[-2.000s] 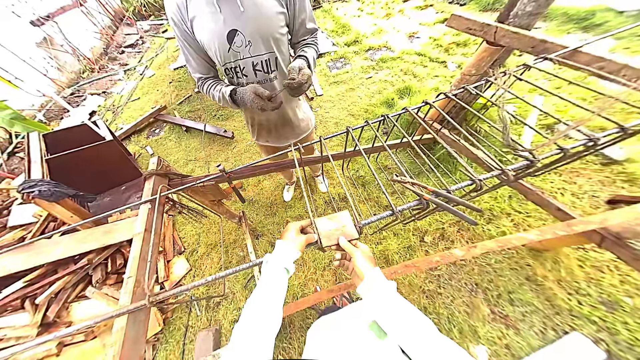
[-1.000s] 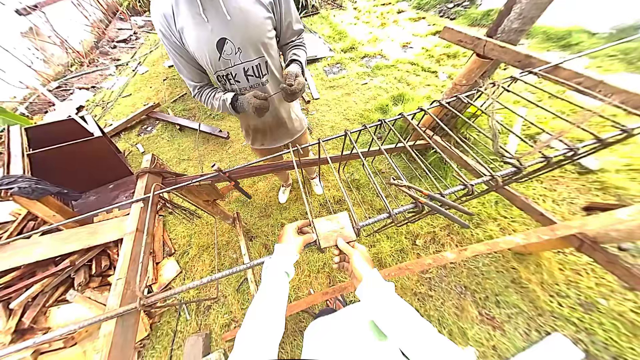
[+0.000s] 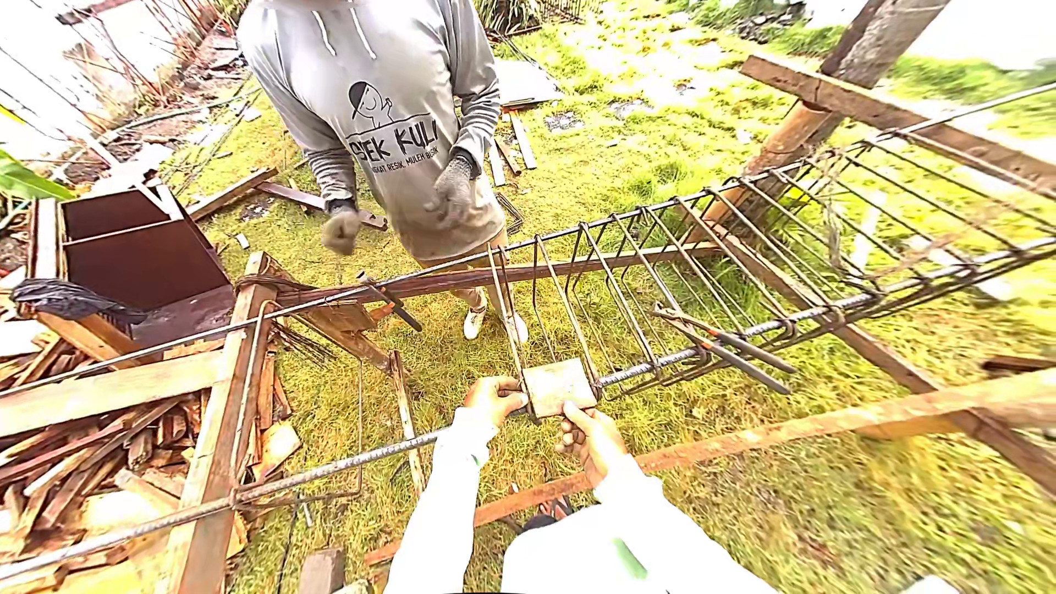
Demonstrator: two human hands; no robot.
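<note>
A small flat rectangular block (image 3: 559,386) lies against the near long bar of a steel rebar cage (image 3: 627,297), between two stirrups. My left hand (image 3: 493,401) pinches the stirrup and bar at the block's left edge. My right hand (image 3: 590,437) holds the block's lower right edge between thumb and fingers. Right of the block, pincers (image 3: 726,342) with orange-marked handles rest across the near bar. Another dark hand tool (image 3: 391,302) hangs over the far bar on the left.
Beyond the cage stands a person (image 3: 396,124) wearing grey gloves. Wooden trestles carry the bars, with a post (image 3: 216,445) at left and a rail (image 3: 742,450) on my side. Broken wood (image 3: 107,454) is piled at lower left, beside a brown box (image 3: 136,256).
The other person's gloved hands, close together before, are now apart and lower. My hands stay at the block.
</note>
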